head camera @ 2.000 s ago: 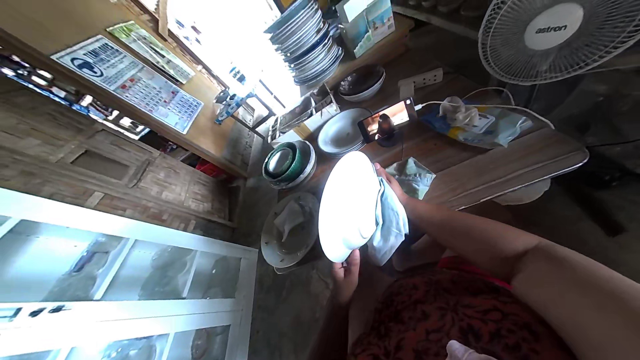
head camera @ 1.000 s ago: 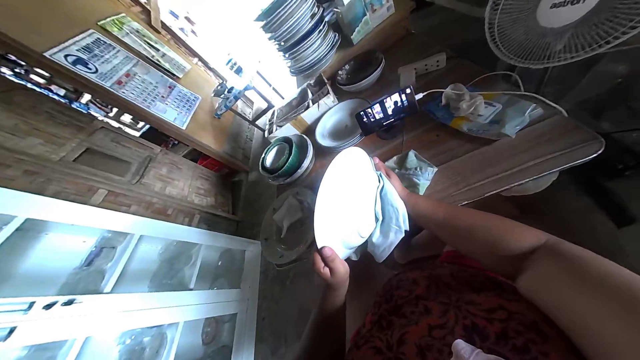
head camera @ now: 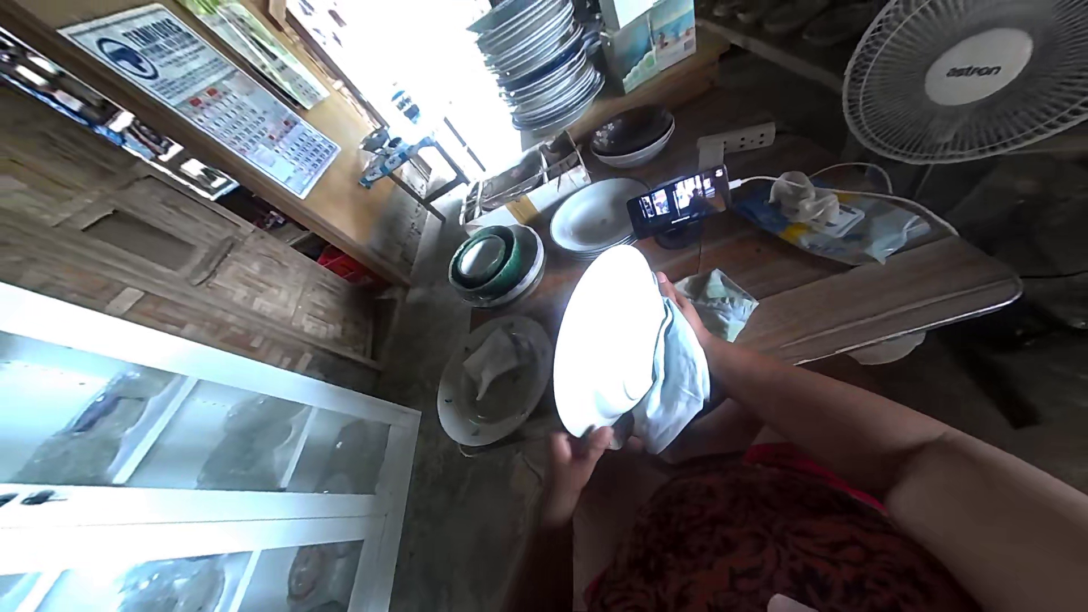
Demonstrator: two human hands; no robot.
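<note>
A large white bowl (head camera: 605, 340) is held up tilted, its pale surface bright with glare. My left hand (head camera: 578, 455) grips its lower edge. At the far side of the bowl is my right hand (head camera: 684, 306), with a light blue-white cloth (head camera: 676, 382) hanging beside it against the bowl; most of its fingers are hidden. An oval white platter (head camera: 455, 404) with a crumpled whitish cloth (head camera: 495, 361) on it lies left of the bowl. Green bowls (head camera: 510, 268) sit nested on white dishes above that platter.
White plates (head camera: 595, 217), a phone on a stand (head camera: 678, 204), dark and white bowls (head camera: 633, 136) and a power strip (head camera: 738, 140) are on the wooden table (head camera: 884, 310). Beyond rises a tall plate stack (head camera: 544, 68). A fan (head camera: 977, 68) stands right; a white glazed cabinet (head camera: 195, 374), left.
My left hand has shifted slightly along the lower edge of the bowl, toward the right of the view. The bowl and the cloth remain held.
</note>
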